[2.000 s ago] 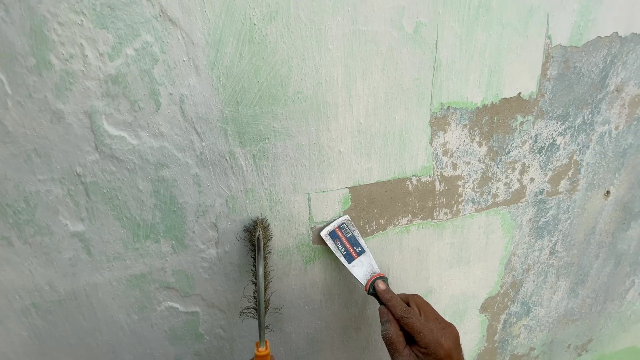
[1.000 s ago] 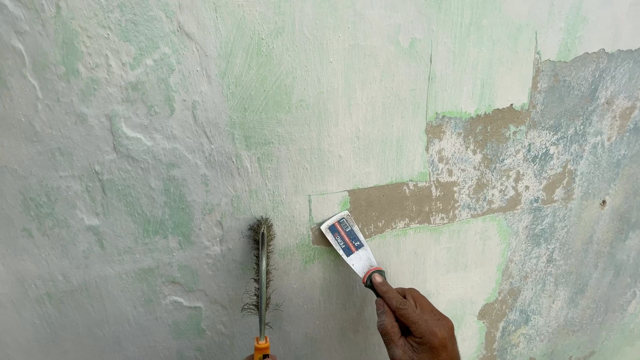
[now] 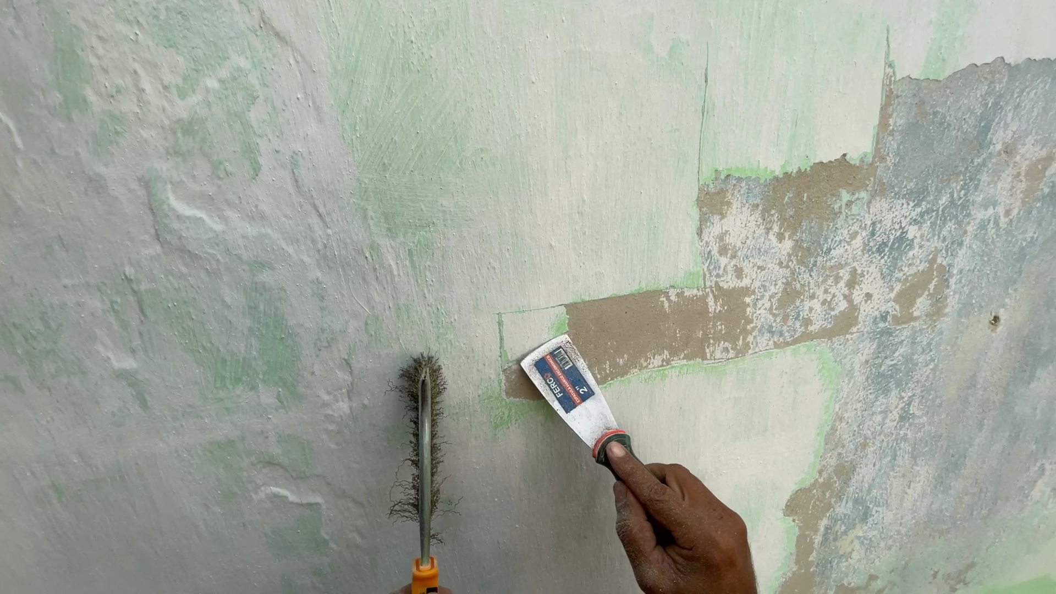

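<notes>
My right hand (image 3: 681, 528) is closed around the dark green and red handle of a putty knife (image 3: 577, 396). The knife's steel blade, which bears a Ferco label, lies at the lower left end of a bare brown strip (image 3: 660, 326) in the painted wall. At the bottom edge, only bits of my left hand (image 3: 444, 590) show behind the orange handle of a wire brush (image 3: 425, 462). The brush stands upright left of the knife, its bent, frayed bristles near the wall; whether they touch it is unclear.
Pale green and white paint (image 3: 528, 165) covers much of the wall, with rough, bumpy plaster (image 3: 190, 247) at the left. A large patch of worn blue-grey surface (image 3: 949, 247) spreads at the right, with a small hole (image 3: 995, 320) in it. Thin scored lines run through the paint.
</notes>
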